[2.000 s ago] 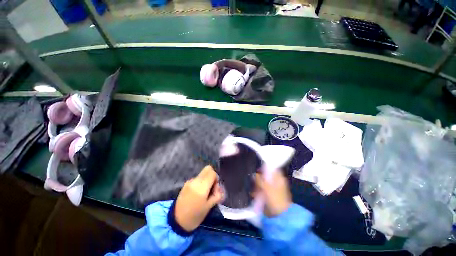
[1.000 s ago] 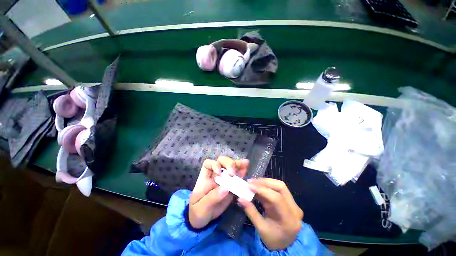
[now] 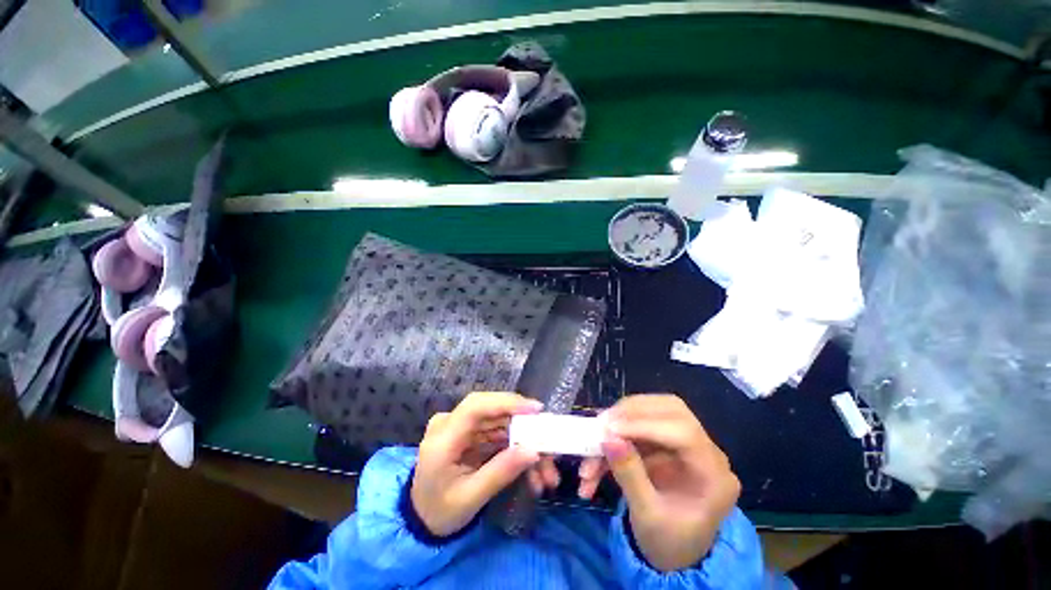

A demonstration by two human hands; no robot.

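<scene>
My left hand (image 3: 473,461) and my right hand (image 3: 668,478) hold a small white strip (image 3: 558,435) between them, one at each end, level in front of my body. The fingers pinch it with the thumbs in front. Just behind the hands lies a dark grey patterned bag (image 3: 426,334), bulging, its flatter end at the right on the black mat (image 3: 738,444). What is inside the bag is hidden.
Headphones lie at left (image 3: 144,334) and beyond the pale rail (image 3: 455,121), partly in grey bags. Behind the mat are a round tin (image 3: 648,236) and whitish bottle (image 3: 703,173). White sheets (image 3: 795,265), another white piece (image 3: 852,415) and crumpled clear plastic (image 3: 957,346) are at right.
Two seconds ago my hands were at white headphones over the grey bag; those no longer show. A second ago the white strip was tilted between my fingers; now it is held level.
</scene>
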